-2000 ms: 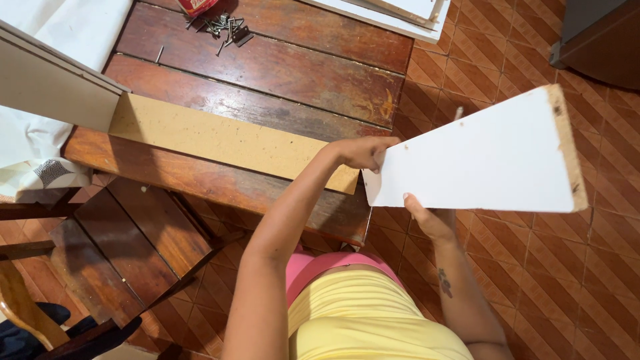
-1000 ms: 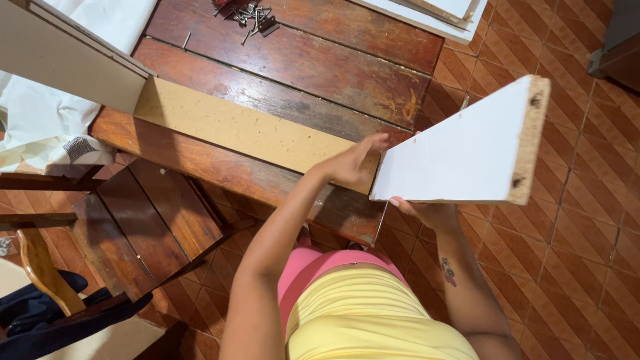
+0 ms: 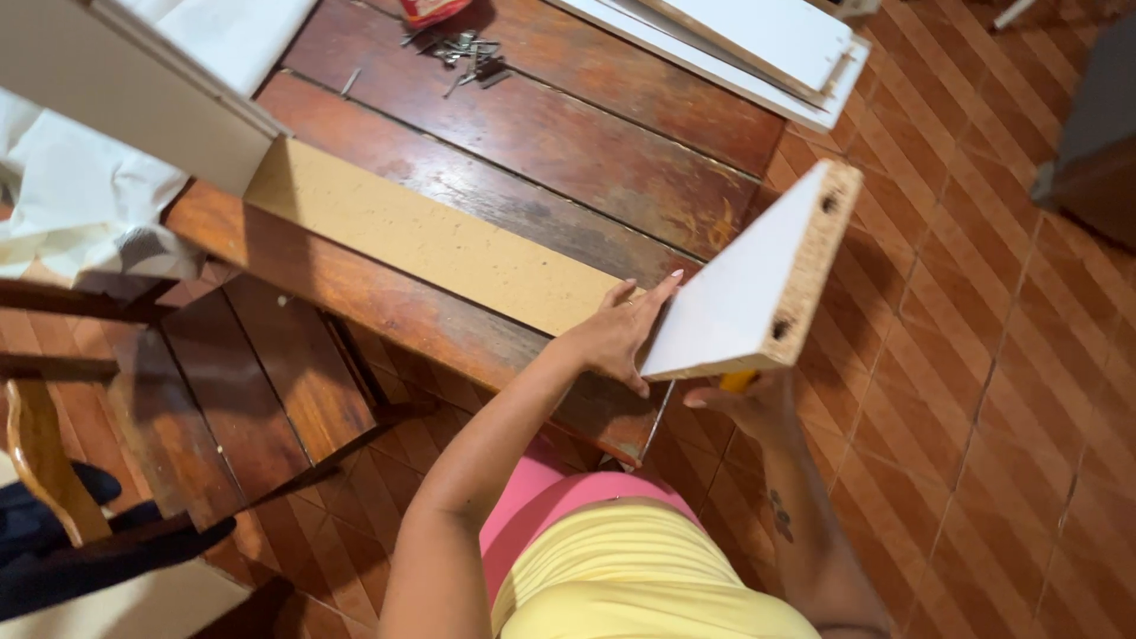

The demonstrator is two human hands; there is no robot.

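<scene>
A long panel with a bare tan face (image 3: 435,240) lies along the near side of the wooden table. At its right end a white particleboard panel (image 3: 728,293) stands up at an angle, its raw edge with two dark holes facing up. My left hand (image 3: 621,333) grips the corner where the two meet, thumb low and fingers spread along the white panel's lower end. Below and behind the white panel is my right hand (image 3: 754,404), closed around a yellow object (image 3: 738,381) that is mostly hidden. What that object touches is hidden too.
Loose screws and metal fittings (image 3: 466,58) lie on the table (image 3: 603,142) beside a red packet (image 3: 433,9). An upright pale panel (image 3: 133,89) stands at the tan panel's left end. White boards (image 3: 710,53) are stacked at the far right. A wooden chair (image 3: 257,382) stands lower left.
The white panel has turned, so its edge with the holes now shows. My right hand has moved from the panel's near edge to below and behind it, and a yellow object now shows there.
</scene>
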